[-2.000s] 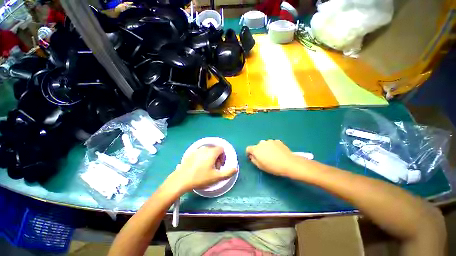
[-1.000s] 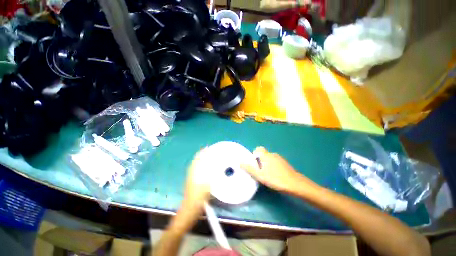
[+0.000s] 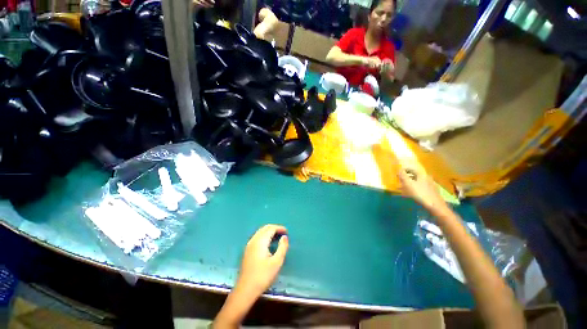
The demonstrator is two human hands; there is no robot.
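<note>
My left hand (image 3: 262, 254) is above the near part of the green bench top, its thumb and fingers curled around a small dark piece (image 3: 275, 243), too small to identify. My right hand (image 3: 417, 183) is stretched forward over the orange and green sheet (image 3: 335, 157); its fingers are blurred and I cannot tell if they hold anything. A pale round patch, housing or glare, lies beyond its fingers. A clear bag of white arms (image 3: 122, 222) lies left. Another clear bag (image 3: 444, 247) lies right, partly behind my right forearm.
A large heap of black housings (image 3: 257, 96) fills the left, with a metal post (image 3: 182, 71) in front. White housings (image 3: 362, 103) and a milky plastic bag (image 3: 437, 109) are at the far side. A person in red sits opposite. A carton (image 3: 405, 320) is below the near edge.
The white housing has left the near bench area between my hands. My right hand has moved forward and right over the sheet. The view has tilted up, showing the person opposite.
</note>
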